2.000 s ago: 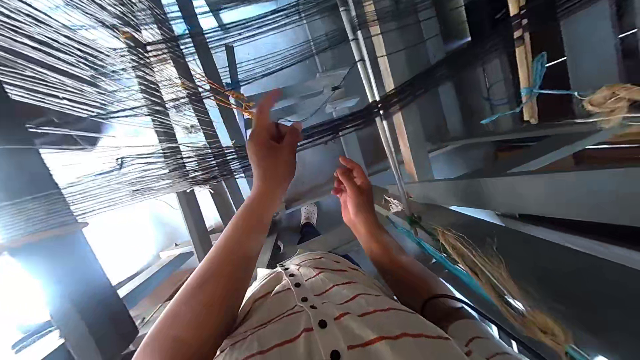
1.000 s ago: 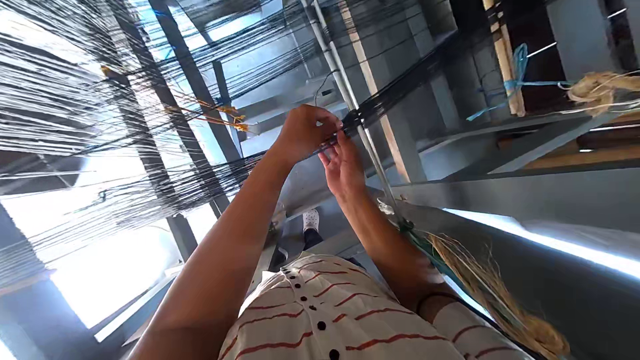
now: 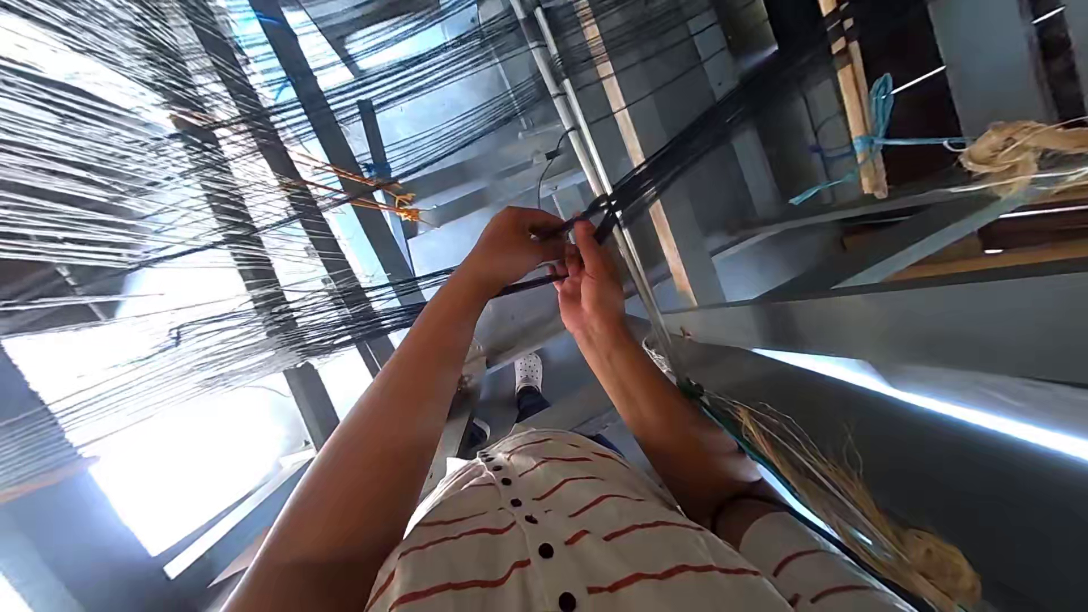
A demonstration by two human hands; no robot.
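Dark warp threads (image 3: 697, 140) run as a gathered bundle from the upper right, across two thin metal rods (image 3: 586, 136), to my hands. My left hand (image 3: 518, 246) has its fingers curled on part of the bundle just left of the rods. Close against it, my right hand (image 3: 591, 285) is turned palm up, thumb and fingers pinching the dark threads. Left of my hands the threads fan out into a wide sheet (image 3: 374, 314). Another spread of dark threads (image 3: 459, 85) passes above. The fingertips partly hide the threads between them.
Grey loom beams (image 3: 892, 331) cross at right. A wooden stick (image 3: 854, 110) with blue cord (image 3: 880, 106) hangs at upper right, near knotted tan fibre (image 3: 1011, 153). More loose tan fibre (image 3: 841, 484) lies at lower right. Orange cords (image 3: 399, 204) hang left of my hands.
Two seconds ago my hands were apart, the left raised near the orange cords. They came together at the dark threads beside the rods and are still there.
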